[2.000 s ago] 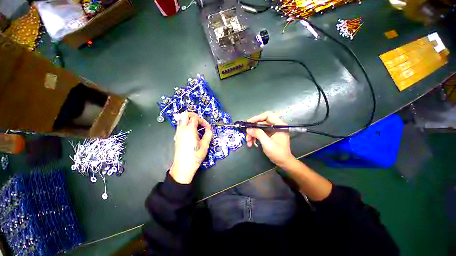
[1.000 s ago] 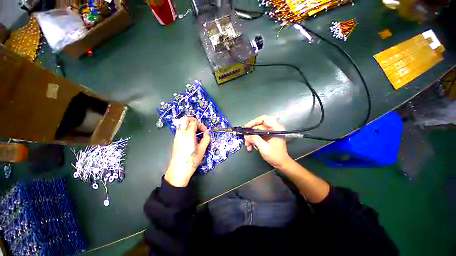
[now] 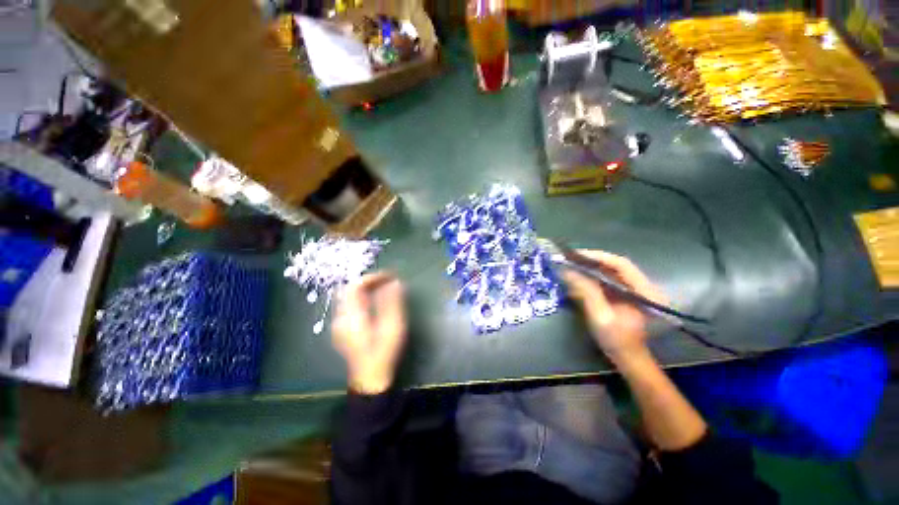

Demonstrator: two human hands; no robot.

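The blue PCB panel (image 3: 501, 258), crowded with silvery parts, lies on the dark green bench in front of me. My right hand (image 3: 613, 304) holds the soldering iron (image 3: 631, 288) at the panel's right edge, its tip pointing up and left. My left hand (image 3: 371, 330) is blurred, at the lower right edge of the white component pile (image 3: 333, 261); whether its fingertips hold anything cannot be told. The thick block of stacked blue panels (image 3: 182, 330) stands at the left.
The soldering station (image 3: 580, 148) stands behind the panel, its black cables (image 3: 705, 212) looping right. A cardboard box (image 3: 256, 108) leans over the upper left. A red drink bottle (image 3: 488, 49), a parts tray (image 3: 380, 74) and yellow-orange sheets (image 3: 769, 69) lie at the back. A blue stool (image 3: 828, 395) is lower right.
The camera view has turned left. My left hand has left the panel and moved left to the component pile. My right hand with the iron has drawn back to the panel's right edge.
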